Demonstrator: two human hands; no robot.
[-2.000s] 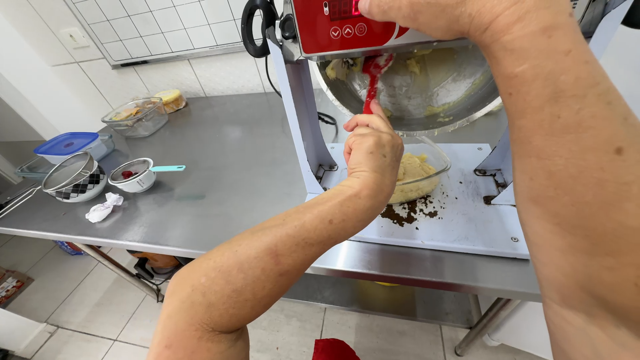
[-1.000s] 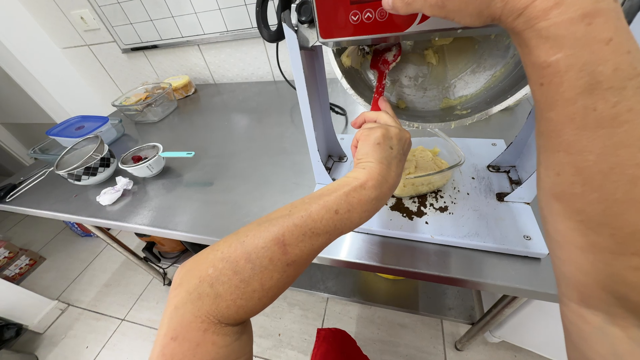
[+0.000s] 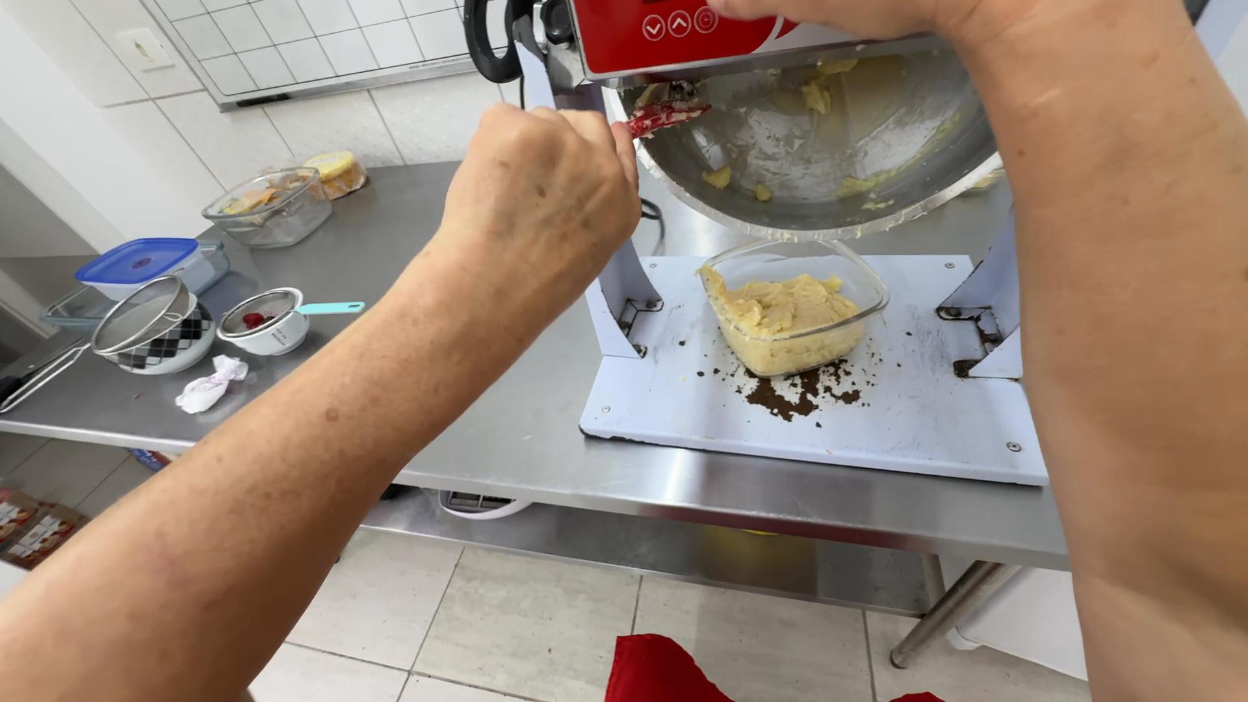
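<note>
My left hand is closed around the handle of a red spatula, whose smeared blade reaches into the tilted metal mixing bowl at its left side. Bits of pale yellow dough cling to the bowl's inner wall. At the top edge, my right hand lies against the red control panel of the machine; its fingers are mostly cut off by the frame. Below the bowl, a glass dish holding pale yellow dough stands on the machine's white base.
Dark crumbs lie before the dish. Leftward on the steel table are a turquoise-handled strainer over a cup, a larger strainer on a bowl, a crumpled white cloth, a blue-lidded container and a glass dish.
My left hand has moved up and left with the spatula, which now points rightward into the bowl. My right hand stays at the panel.
</note>
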